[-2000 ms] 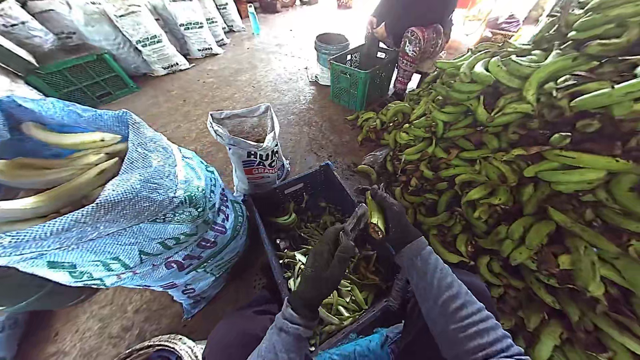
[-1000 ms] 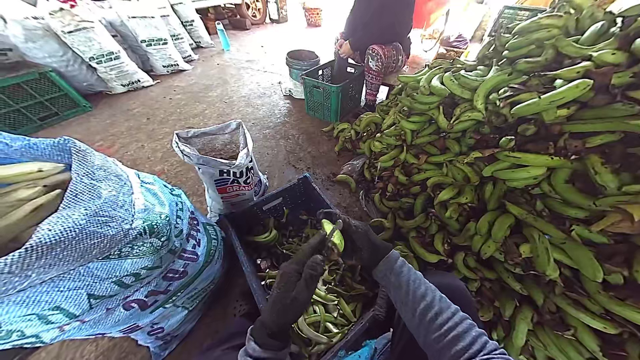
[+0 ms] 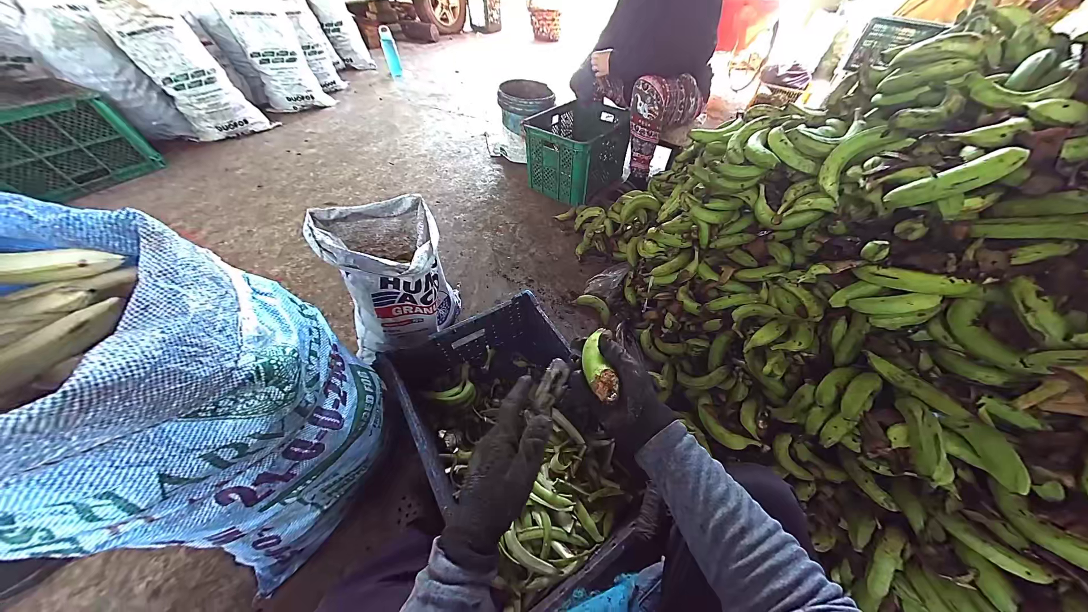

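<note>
Both hands wear dark, dirty gloves. My right hand (image 3: 633,395) grips a green plantain (image 3: 599,365) whose near end is brown and rough, above the right side of a dark plastic crate (image 3: 425,450). My left hand (image 3: 501,463) is over the crate with its fingers extended and a narrow dark object (image 3: 551,387) at the fingertips; whether it is held, and what it is, I cannot tell. Strips of green peel (image 3: 544,527) fill much of the crate. At the left, a blue-and-white woven sack (image 3: 195,408) holds peeled plantains (image 3: 59,297).
A large heap of green plantains (image 3: 850,323) rises on the right. Beyond the crate stands an open white sack (image 3: 395,297). Farther off are a green crate (image 3: 578,157), a bucket (image 3: 520,110) and a seated person (image 3: 654,51). Another green crate (image 3: 72,144) and full white sacks (image 3: 195,76) lie left.
One second ago my hands were close together at the plantain; now my left hand is apart from it. The green plantain stays in my right hand.
</note>
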